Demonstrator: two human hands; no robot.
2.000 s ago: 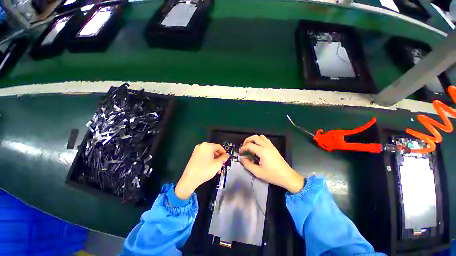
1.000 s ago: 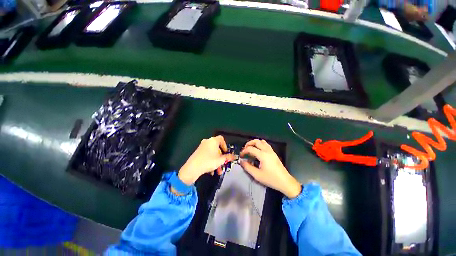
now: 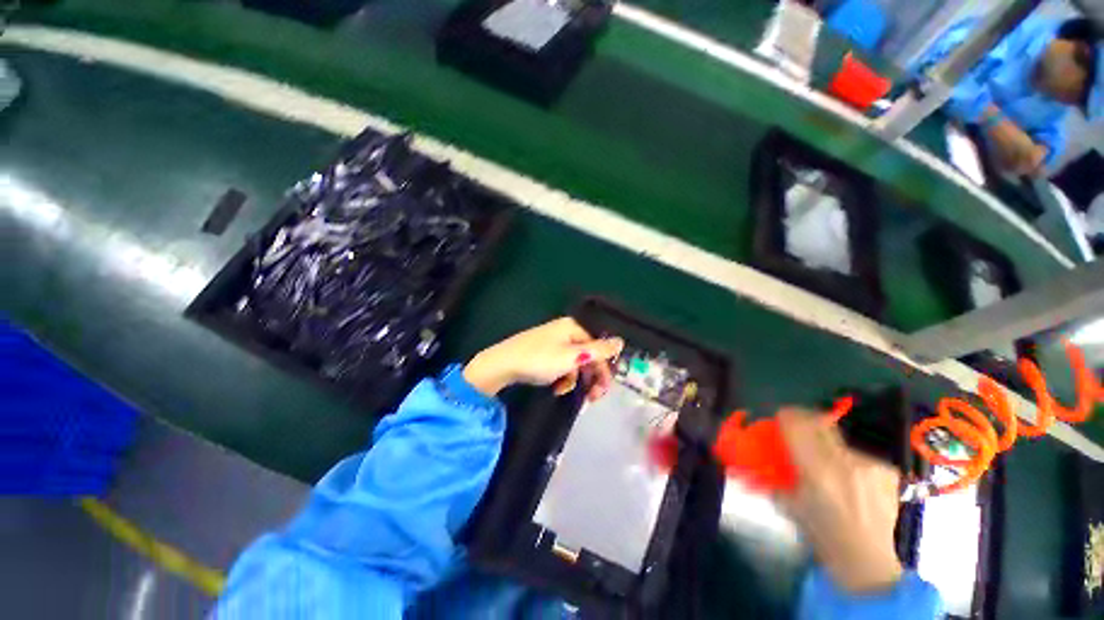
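Note:
An open-backed tablet (image 3: 609, 478) lies in a black foam tray (image 3: 712, 412) in front of me. Its circuit board with a green patch (image 3: 648, 372) shows at the top end. My left hand (image 3: 557, 359) is at the tablet's upper left corner, fingertips pinched together with a tiny red bit at them; whether they hold a part is too small to tell. My right hand (image 3: 841, 499) is blurred and grips the red-orange air gun (image 3: 757, 451), right of the tablet. The gun's nozzle is too blurred to make out.
A black parts tray (image 3: 363, 260) heaped with dark strips stands left. A small black block (image 3: 224, 211) lies beyond it. An orange coiled hose (image 3: 995, 418) and another tablet (image 3: 949, 545) are at right. More trayed tablets (image 3: 817, 228) lie behind the whitish strip. A metal post (image 3: 1011, 317) and a person (image 3: 1029, 91) are at right.
My right hand has left the tablet and taken hold of the air gun, now nearer the tablet. My left hand stays at the board's end. The camera view has tilted and shifted.

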